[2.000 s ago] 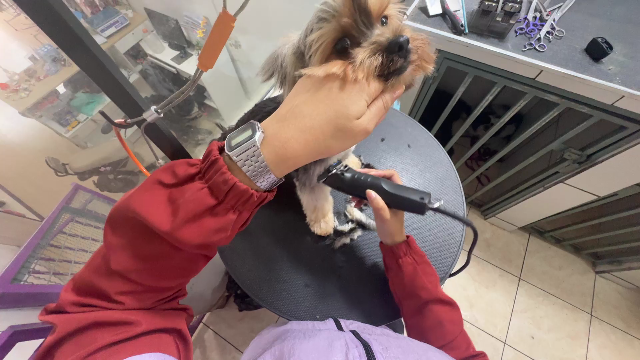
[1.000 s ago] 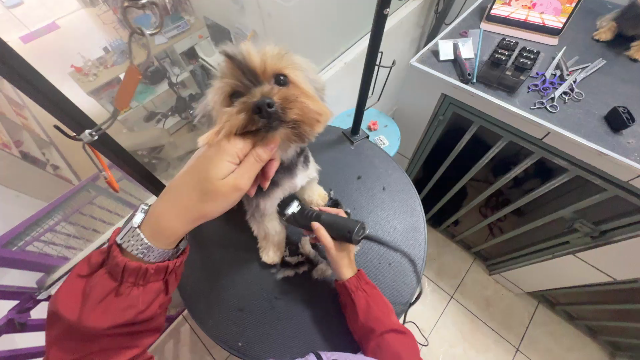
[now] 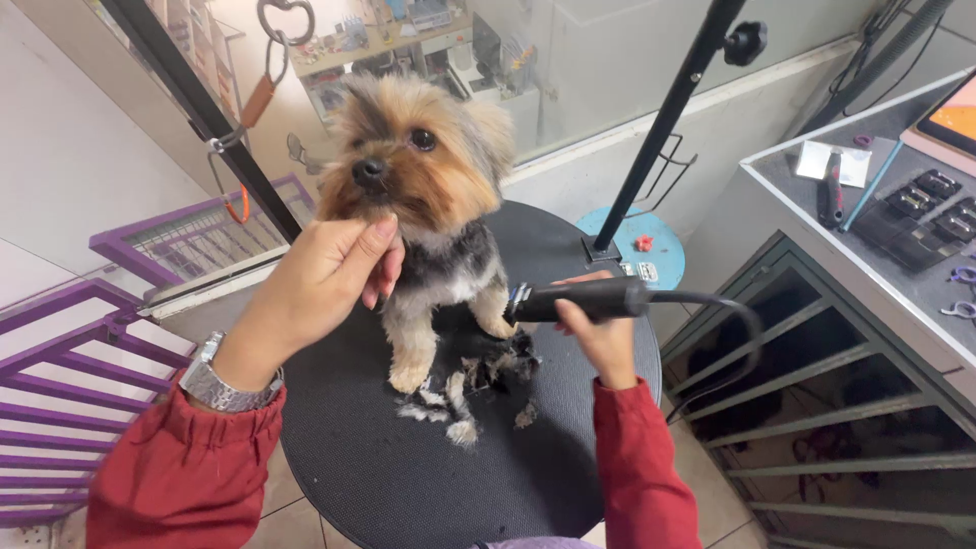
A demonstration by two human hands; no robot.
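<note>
A small tan and dark-grey dog (image 3: 450, 252) is on a round black grooming table (image 3: 366, 465), its head turned toward the left of the view. My left hand (image 3: 324, 282) pinches the fur under its chin between thumb and fingers. In my right hand (image 3: 598, 328) is a black corded electric clipper (image 3: 583, 299), its blade end near the dog's front leg at the right. Cut fur (image 3: 461, 404) lies in tufts on the tabletop before the dog's paws.
Black posts (image 3: 663, 130) rise at both sides of the table, with a carabiner loop (image 3: 259, 99) on the left. A counter (image 3: 808, 183) at right holds scissors (image 3: 962, 309) and clipper combs (image 3: 915, 217). Below are barred cages (image 3: 808, 412); a purple gate (image 3: 61, 412) stands left.
The view has shifted. The clipper, earlier against the dog's chest and front legs, is now held off to the right. The dog's head has turned left; my left hand stays at its chin.
</note>
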